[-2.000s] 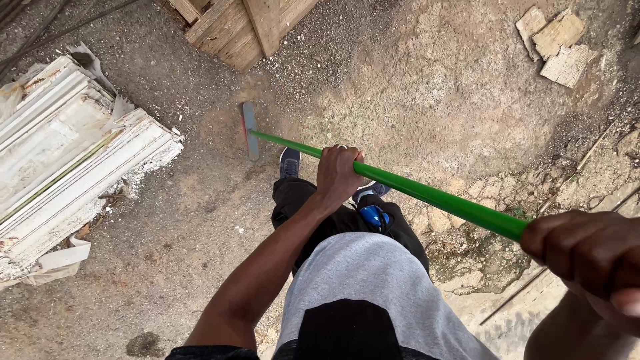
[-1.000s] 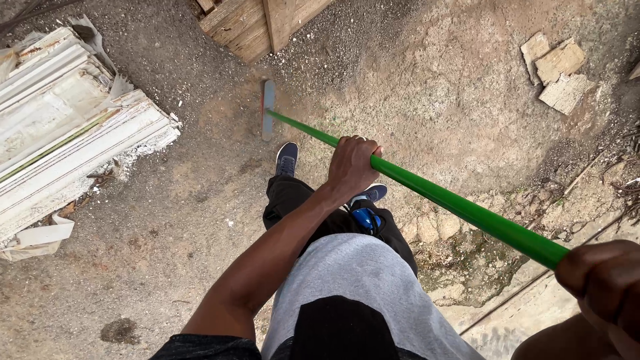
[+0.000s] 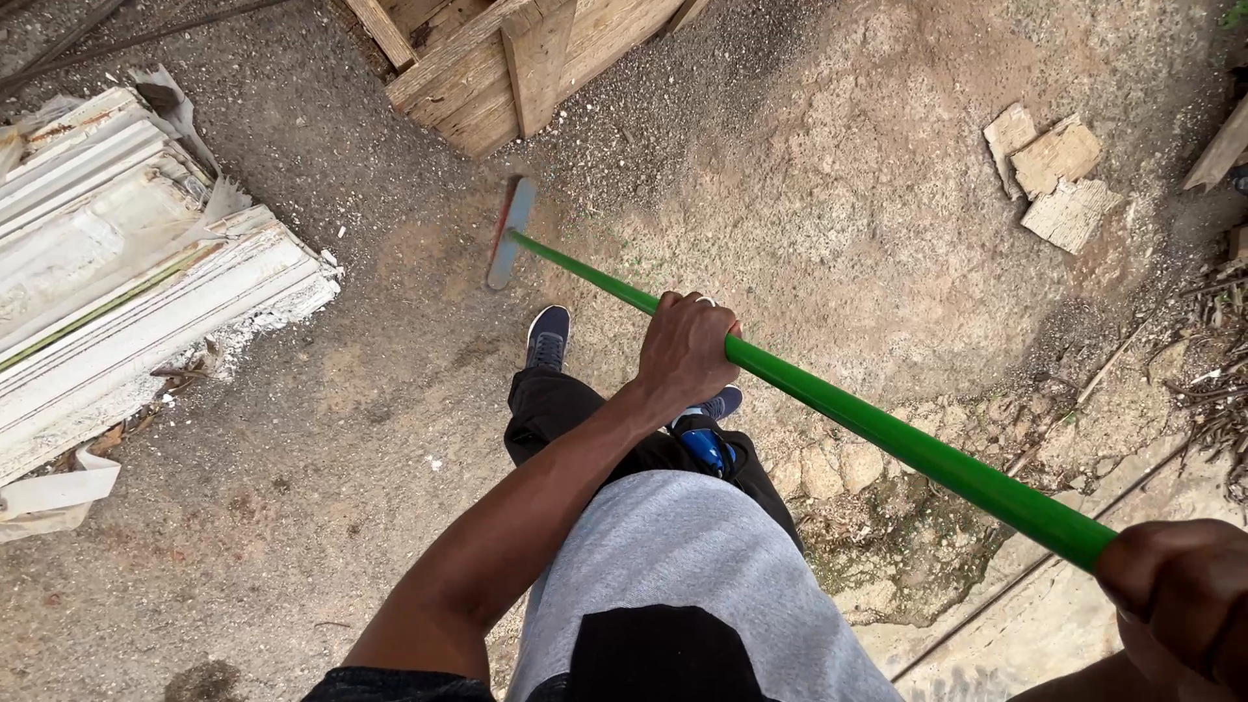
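Note:
A push broom's green handle [image 3: 907,444] slants across the view, from the lower right up to its grey-blue head [image 3: 511,232] on the gritty ground. My left hand [image 3: 689,348] is wrapped around the middle of the handle, with a ring on one finger. At the right edge my right hand [image 3: 1175,595] grips the handle's near end, which its fingers hide. The bristles are mostly hidden; a reddish strip shows along the head's left side. My left shoe [image 3: 548,338] stands just below the broom head.
White panels or boards [image 3: 117,283] lie stacked at the left, with torn plastic. A wooden crate [image 3: 468,97] stands at the top, near the broom head. Broken board pieces [image 3: 1058,161] lie at the upper right. Sticks and rubble [image 3: 1219,390] line the right side, beside a concrete edge [image 3: 1053,614].
The broom head has moved relative to my feet and the crate, first toward the crate and then back. Both hands have kept their grip on the handle.

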